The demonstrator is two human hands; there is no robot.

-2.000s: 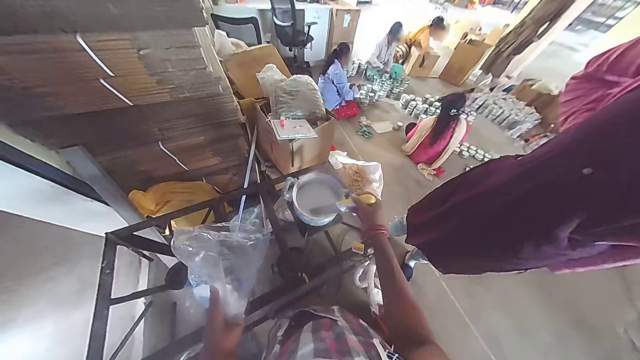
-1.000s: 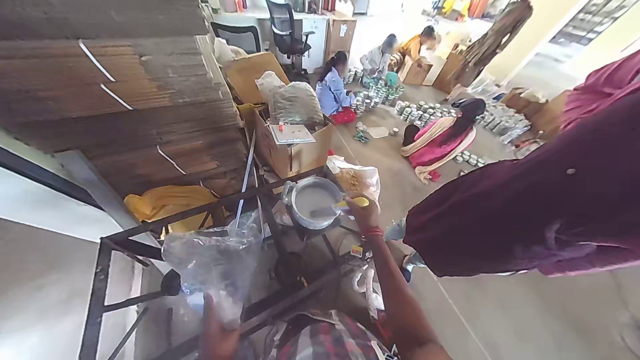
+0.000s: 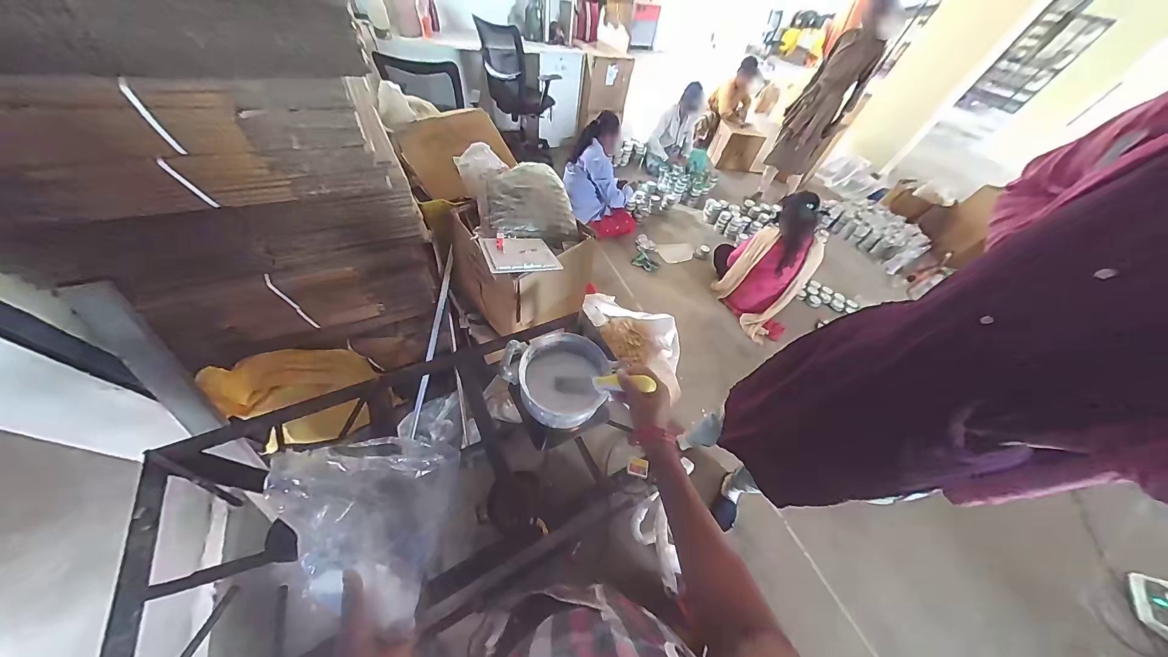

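My right hand (image 3: 642,399) is closed on the yellow handle of a brush or spatula (image 3: 650,383). The tool's flat end reaches into a round metal pot (image 3: 518,376) holding a pale grey-white substance; whether it touches the contents is unclear. At the lower left, my left hand (image 3: 365,607) is blurred against a clear plastic bag (image 3: 365,511), with its fingers partly hidden. The bag hangs over a dark metal frame (image 3: 310,401), and the pot sits at the frame's far side. What the bag contains cannot be made out.
Stacked cardboard sheets (image 3: 228,201) rise at left, with a yellow cloth (image 3: 283,379) below. Beyond the pot stand an open carton (image 3: 547,301) and a white sack (image 3: 671,338). A person in dark purple clothing (image 3: 876,383) stands close at right. Several people sit among metal tins (image 3: 739,219).
A person in brown clothing at the back has come more fully into view. Both hands remain at the tool and the bag, with little plain change.
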